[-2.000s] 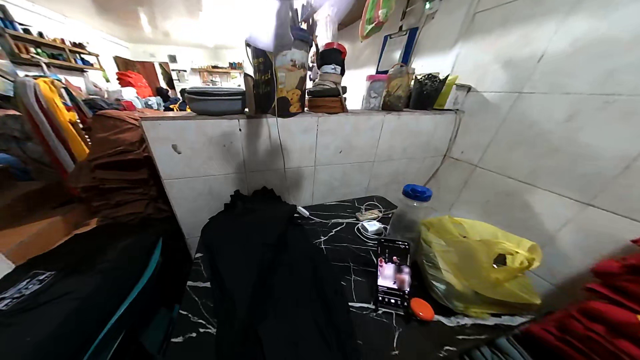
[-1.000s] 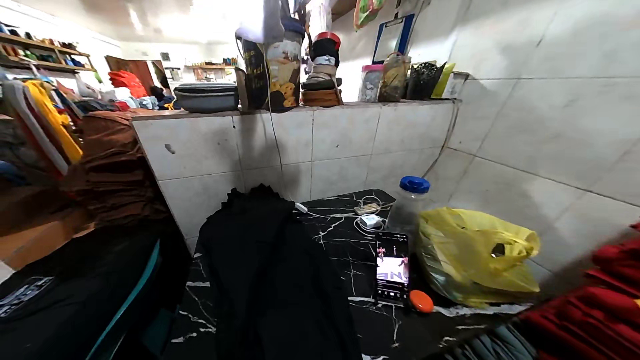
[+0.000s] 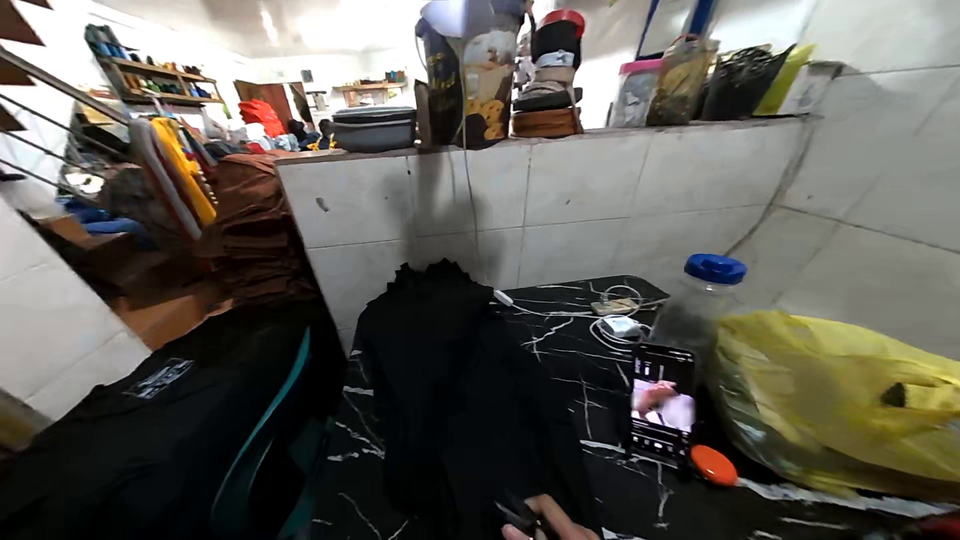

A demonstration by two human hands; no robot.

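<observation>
At the bottom edge of the head view, one of my hands, apparently my right hand (image 3: 555, 520), is partly in frame. Its fingers are around a small dark tool with a pointed metal tip (image 3: 514, 512), perhaps thread snips; the rest of the tool is cut off. The tool is over a black garment (image 3: 465, 390) with a ruffled far end, which lies lengthwise on a black marble-patterned tabletop (image 3: 555, 330). My left hand is out of view. Right of the garment stands a smartphone (image 3: 664, 405) with a lit screen, beside an orange round object (image 3: 713, 465).
A yellow plastic bag (image 3: 832, 397) and a clear jar with a blue lid (image 3: 715, 268) stand at the right. White cables and a charger (image 3: 621, 326) lie behind the phone. A tiled half wall (image 3: 585, 187) borders the back. More dark garments (image 3: 187, 420) are piled at the left.
My hand with the dark pointed tool has come into view at the bottom edge; neither earlier frame shows it. The black garment lies in about the same place.
</observation>
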